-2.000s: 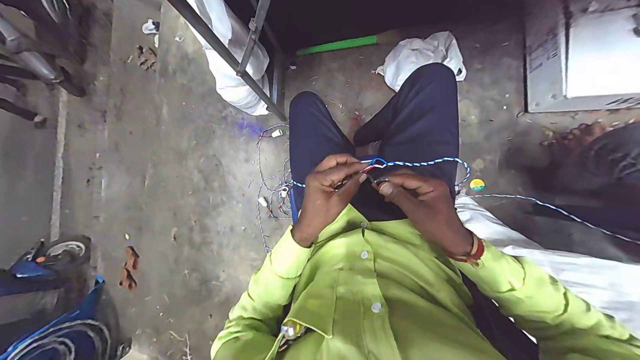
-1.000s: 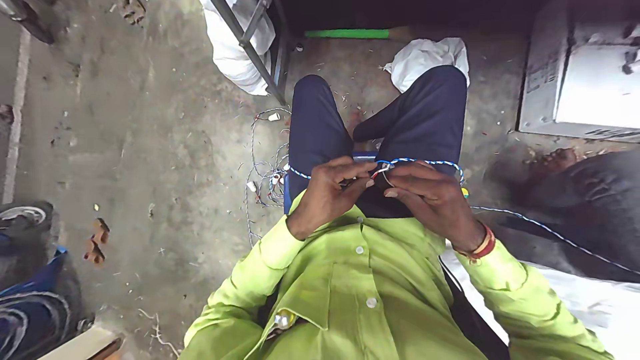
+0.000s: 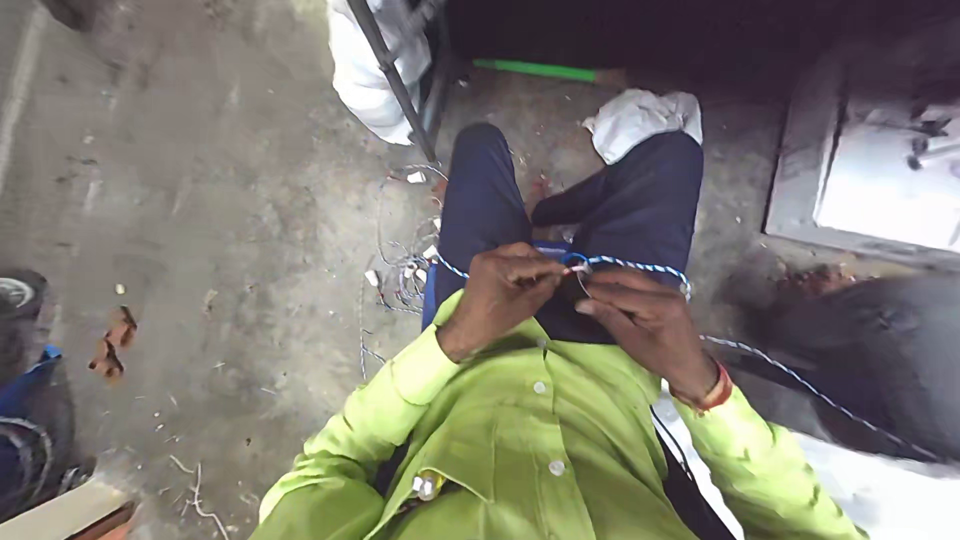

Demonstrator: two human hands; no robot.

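Note:
A blue-and-white twisted wire [image 3: 637, 265] runs across my lap, with a small blue loop between my two hands. My left hand [image 3: 514, 289] pinches a reddish wire end at the fingertips, left of the loop. In my right hand [image 3: 645, 319], thumb and fingers close on a thin pale strand just below the loop. From behind my right hand the twisted wire [image 3: 810, 391] trails off to the lower right. Several white connectors [image 3: 373, 278] on tangled wires lie on the floor beside my left leg. Fine detail at the fingertips is too small to tell.
A metal frame [image 3: 390, 71] stands before a white sack [image 3: 367, 90]. A green stick [image 3: 536, 69] and a white cloth or bag [image 3: 641, 120] lie beyond my knees. A large box [image 3: 802, 172] is at the right. Reddish-brown fragments [image 3: 114, 343] lie on the floor [image 3: 247, 247] at left.
Both hands stay over the lap; their fingertips stand somewhat farther apart than before, with the reddish wire end showing between them. The view has shifted slightly.

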